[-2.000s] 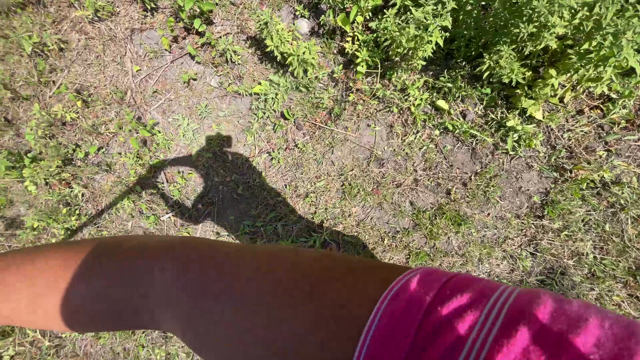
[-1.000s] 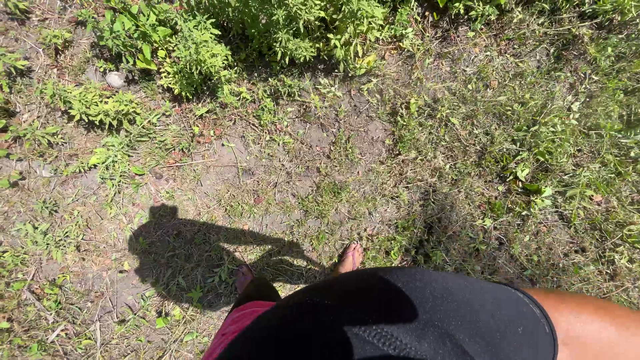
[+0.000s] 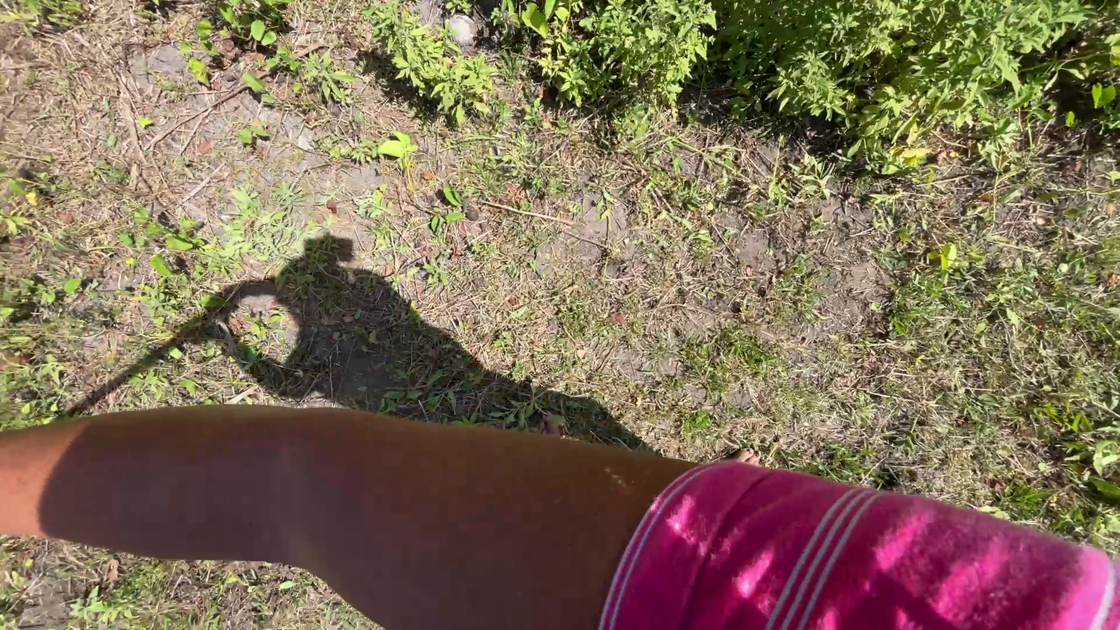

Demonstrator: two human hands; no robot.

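Neither of my hands is in the frame. A bare arm [image 3: 332, 490] of mine stretches across the bottom to the left edge, where it is cut off before the hand. A pink sleeve [image 3: 840, 560] with white stitching covers its upper part at the lower right. My shadow [image 3: 376, 341] falls on the ground beyond the arm, with a long thin shadow [image 3: 144, 372] running from its arm part down to the left. What casts the thin shadow is hidden or outside the view.
Patchy grass and dry soil [image 3: 612, 297] spread below me. Leafy green bushes [image 3: 840, 61] grow along the upper right, with a smaller plant [image 3: 433, 66] at the upper middle. A pale round stone [image 3: 462, 30] lies near it. Part of a foot [image 3: 744, 457] shows just above the sleeve.
A second ago the view was shifted right and showed a black garment and both feet; now the bare arm with the pink sleeve crosses the bottom again, as two seconds ago.
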